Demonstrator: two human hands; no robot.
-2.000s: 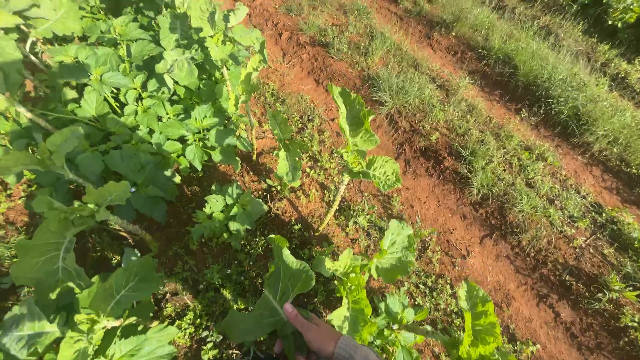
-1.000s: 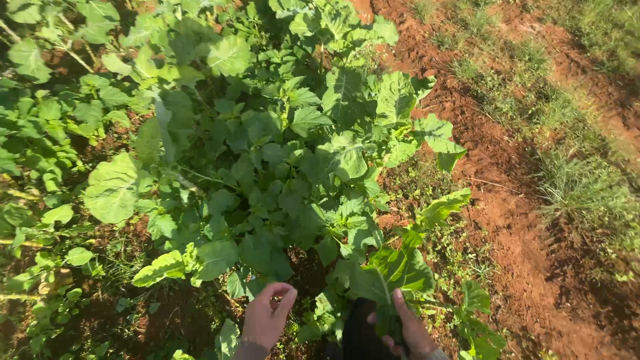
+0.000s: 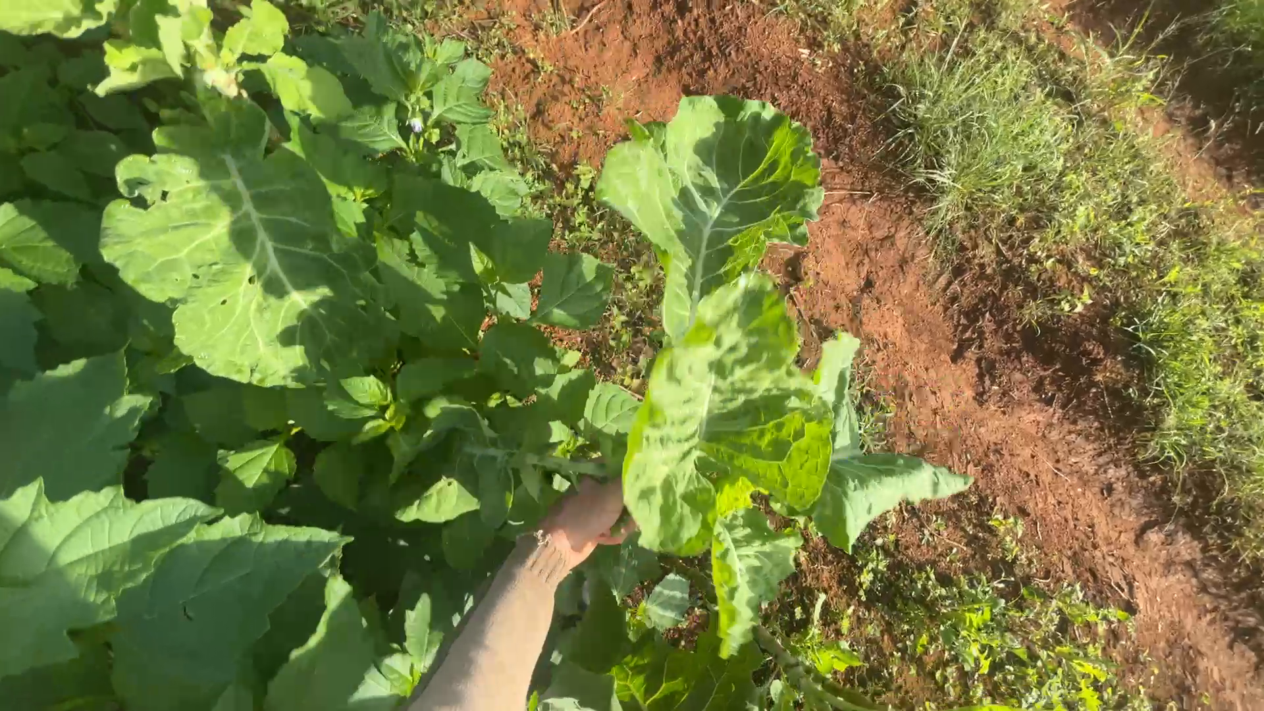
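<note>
My left hand (image 3: 588, 515), in a beige knitted sleeve, reaches up from the bottom centre into broad-leaved green plants. It is against a pale stem (image 3: 553, 462) at the base of a kale-like plant's large leaves (image 3: 731, 405). Those leaves cover its fingertips, so their hold is hidden. Another broad leaf (image 3: 716, 202) stands just above, partly shaded. At the left a large leaf with small holes (image 3: 257, 247) spreads over darker, smaller-leaved plants (image 3: 494, 247). My right hand is out of view.
Bare red soil (image 3: 928, 365) runs diagonally down the right side. Beyond it lies a strip of grass and low weeds (image 3: 1037, 168). A thick bare stem (image 3: 805, 676) lies low near the bottom, right of my arm. Dense foliage fills the left half.
A second ago both hands were low in view, the right one at a leaf. Now my left hand is in among the leaves and my right hand is out of view. The view has shifted.
</note>
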